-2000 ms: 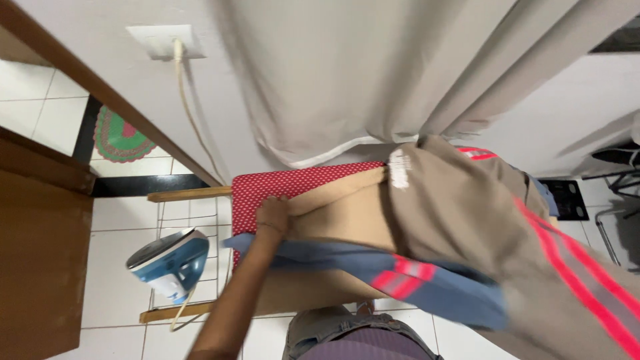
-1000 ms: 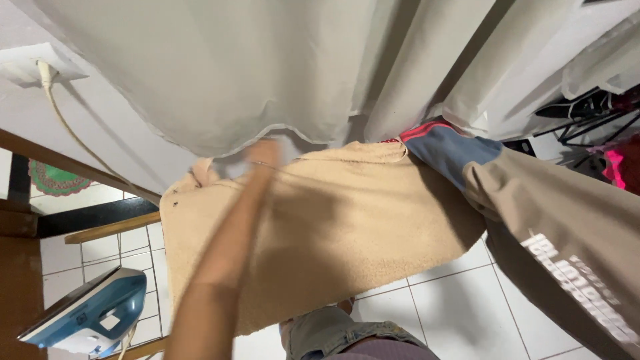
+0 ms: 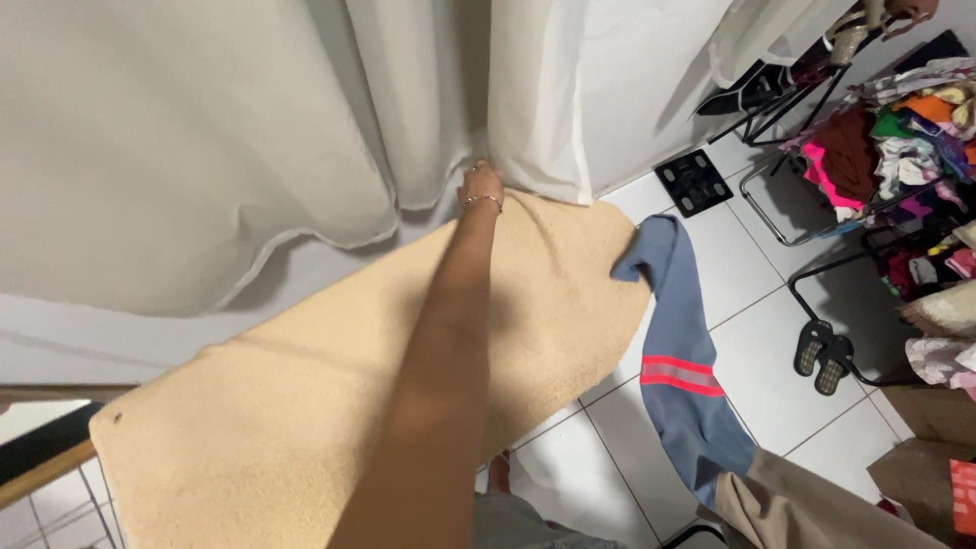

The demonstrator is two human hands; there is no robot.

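Note:
A beige cloth covers the ironing board, lying mostly flat with a few soft creases. My left hand, with a beaded bracelet at the wrist, reaches across it and has its fingers curled on the cloth's far edge, under the curtain hem. A garment with a blue-grey sleeve, a pink-and-grey stripe and a brownish-grey part hangs off the board's right end, its cuff end against the cloth. It runs down to the bottom right corner. My right hand is out of view.
A white curtain hangs along the board's far side. To the right are a black bathroom scale, dark slippers, a metal-framed rack with piled clothes and a cardboard box on the white tiled floor.
The garment, earlier spread over the board, is now off to the right. The beige cloth has been spread over the red dotted cover. My left hand has moved right along the far edge. The view has shifted right.

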